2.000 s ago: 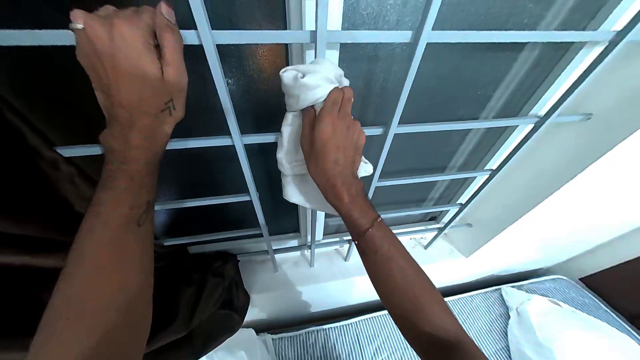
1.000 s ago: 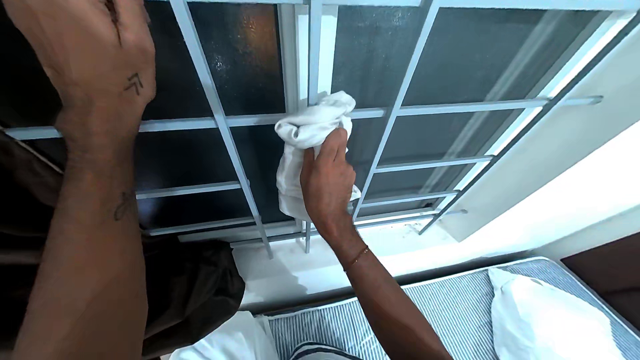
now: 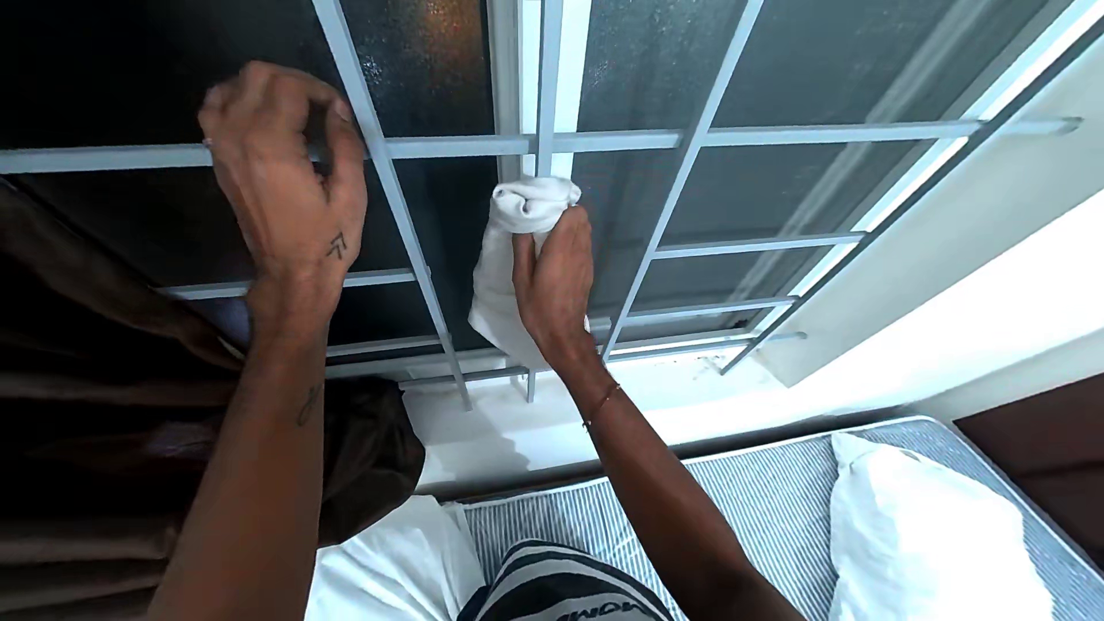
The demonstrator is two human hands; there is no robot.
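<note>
My right hand (image 3: 556,280) grips a white cloth (image 3: 504,285) that is wrapped around a vertical bar of the metal window grille (image 3: 621,142). The cloth hangs down below the fingers, left of the hand. My left hand (image 3: 280,164) is at a horizontal grille bar farther left, its fingers curled over or in front of it; whether they grip the bar is not clear. Behind the grille are dark window panes (image 3: 655,69) and a white window frame (image 3: 569,78).
A dark brown curtain (image 3: 95,431) hangs at the left. Below the white sill (image 3: 647,397) lies a striped mattress (image 3: 759,500) with a white pillow (image 3: 931,535) on the right and white fabric (image 3: 401,561) nearer the curtain.
My left hand has come down from a higher bar to one level with the cloth's top. My right hand has slid the cloth lower along the vertical bar. The view has shifted.
</note>
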